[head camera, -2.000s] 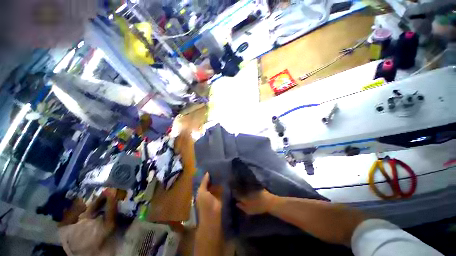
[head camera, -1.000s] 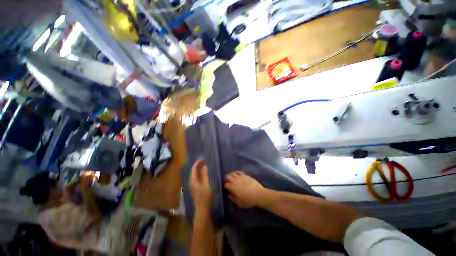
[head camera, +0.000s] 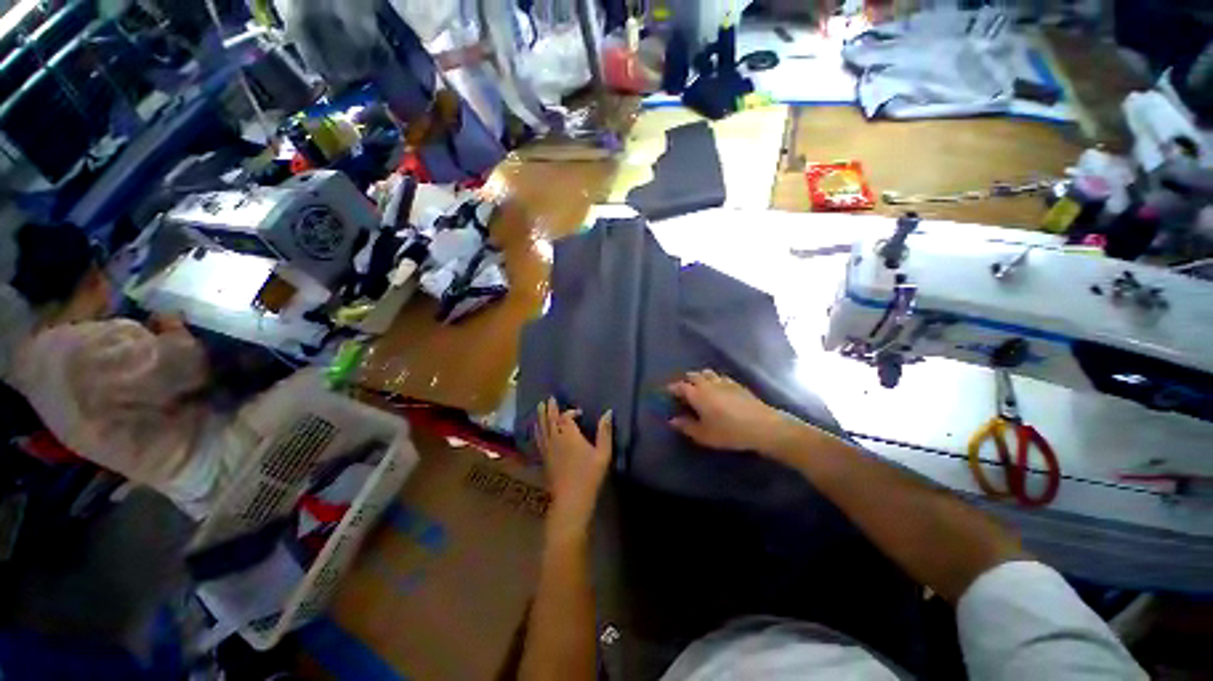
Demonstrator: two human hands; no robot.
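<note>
A dark grey garment piece [head camera: 665, 319] lies spread over the white table [head camera: 765, 240] edge and down towards my lap, with a long raised fold running along it. My left hand [head camera: 575, 450] rests on its left part, fingers spread. My right hand [head camera: 722, 410] lies on it right of the fold, fingertips on the cloth. Neither hand visibly grips the fabric. A smaller dark grey cut panel [head camera: 685, 173] lies beyond on yellowish paper.
A white sewing machine [head camera: 984, 293] and scissors with yellow and red handles [head camera: 1014, 463] are at right. A carton [head camera: 446, 559] and a white plastic basket [head camera: 286, 466] are at lower left. A person [head camera: 120, 386] sits at left. A red packet [head camera: 838, 185] lies at the back.
The view has turned, bringing the carton and basket into sight. The raised fold now lies flatter. My hands have moved apart, and the left one now rests spread on the cloth.
</note>
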